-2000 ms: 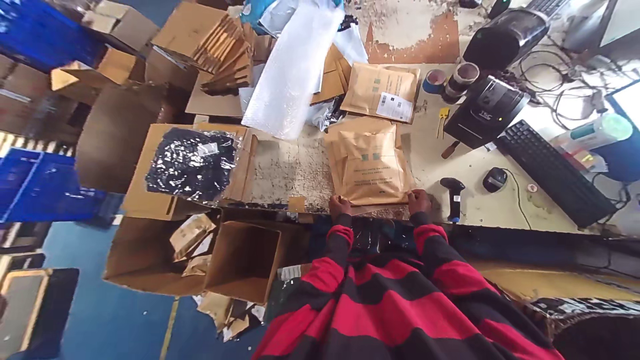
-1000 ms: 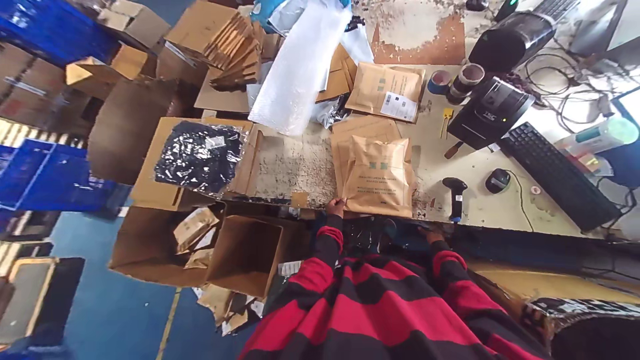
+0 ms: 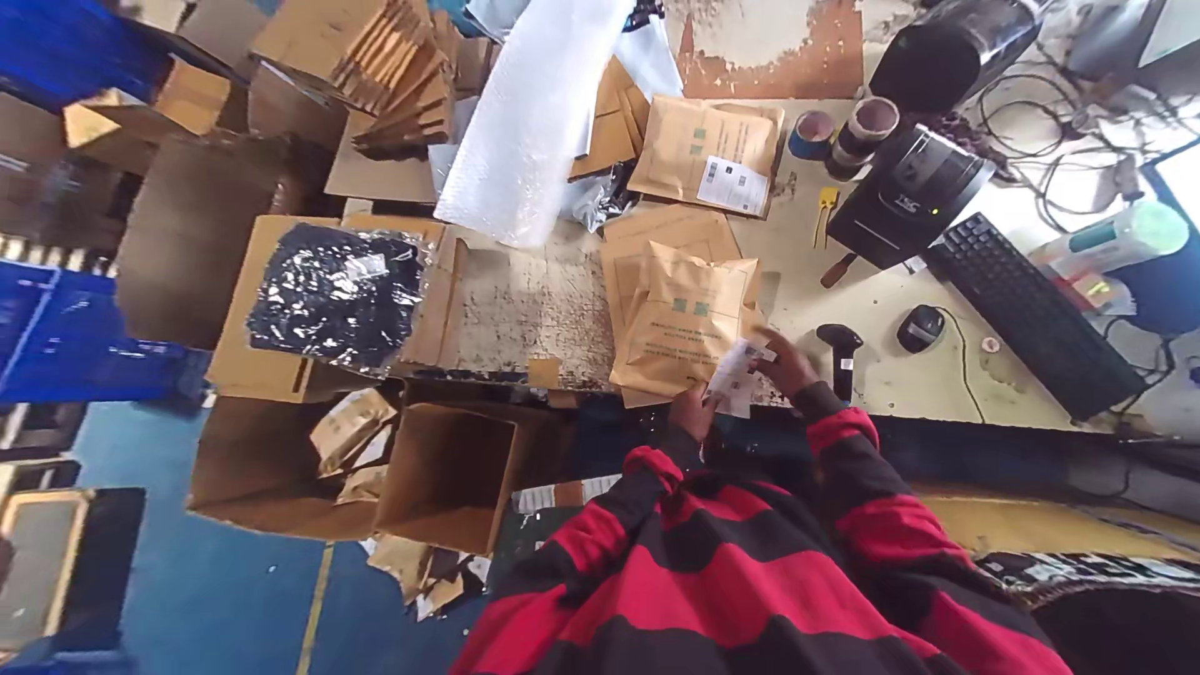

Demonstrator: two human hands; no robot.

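A white printed label sheet [image 3: 734, 377] is held between both hands at the table's front edge, over the lower right corner of a brown paper mailer [image 3: 680, 319]. My left hand [image 3: 692, 412] pinches the sheet's lower left side. My right hand [image 3: 786, 364] grips its upper right part. Under the mailer lie more flat brown paper mailers [image 3: 647, 234]. Behind them rests another brown mailer [image 3: 703, 141] with a white label on it. A black handheld barcode scanner [image 3: 841, 361] lies just right of my right hand.
Right of the mailers stand a black label printer [image 3: 909, 197], tape rolls [image 3: 848, 136], a mouse [image 3: 921, 328] and a keyboard [image 3: 1036, 314]. Bubble wrap [image 3: 534, 122] lies at back left. A plastic-wrapped dark item [image 3: 337, 295] sits on a carton, above open cardboard boxes [image 3: 450, 469].
The label sheet now shows between my hands. My right hand has come from the table edge near the scanner to the mailer, and my left hand has moved right along the mailer's lower edge.
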